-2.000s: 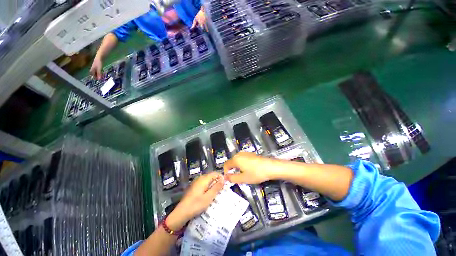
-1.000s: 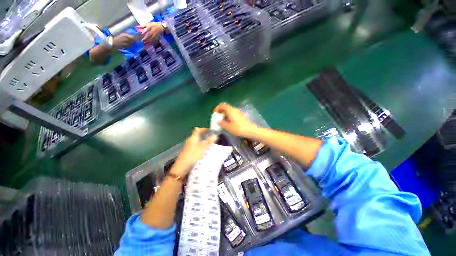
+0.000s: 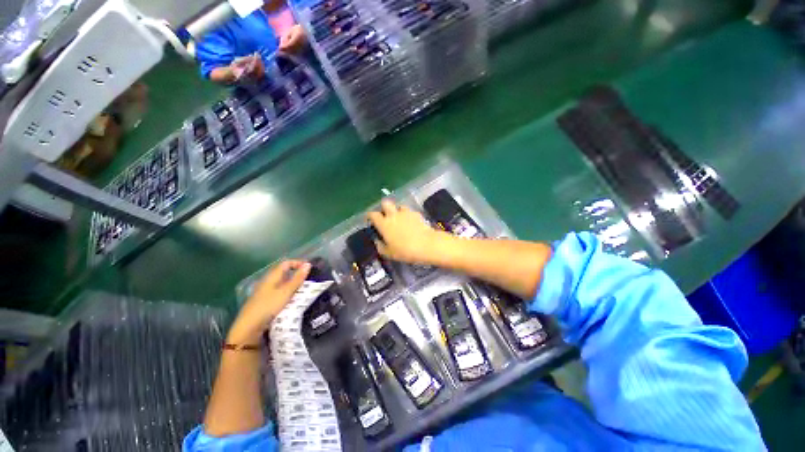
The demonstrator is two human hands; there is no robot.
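Observation:
A clear blister tray (image 3: 424, 177) lies in front of me with black handheld units in its pockets. My left hand (image 3: 275, 296) holds a long white label sheet (image 3: 304, 393) at its top end; the sheet hangs down over the tray's left side. My right hand (image 3: 402, 234) is over the back row, its fingertips at the upper end of a handheld unit (image 3: 368, 260). Whether a label is at those fingertips cannot be seen. Part of the back row is hidden under my right hand and the sheet.
Stacked trays stand at the lower left (image 3: 124, 380) and beyond the tray (image 3: 415, 88). Black strips (image 3: 635, 159) lie on clear film at the right. A white power strip (image 3: 79, 79) hangs upper left. Another person's hands (image 3: 250, 66) are over trays beyond.
My hands have moved apart. My left hand went left with the label sheet; my right hand came down onto the back row of units. The view has shifted slightly.

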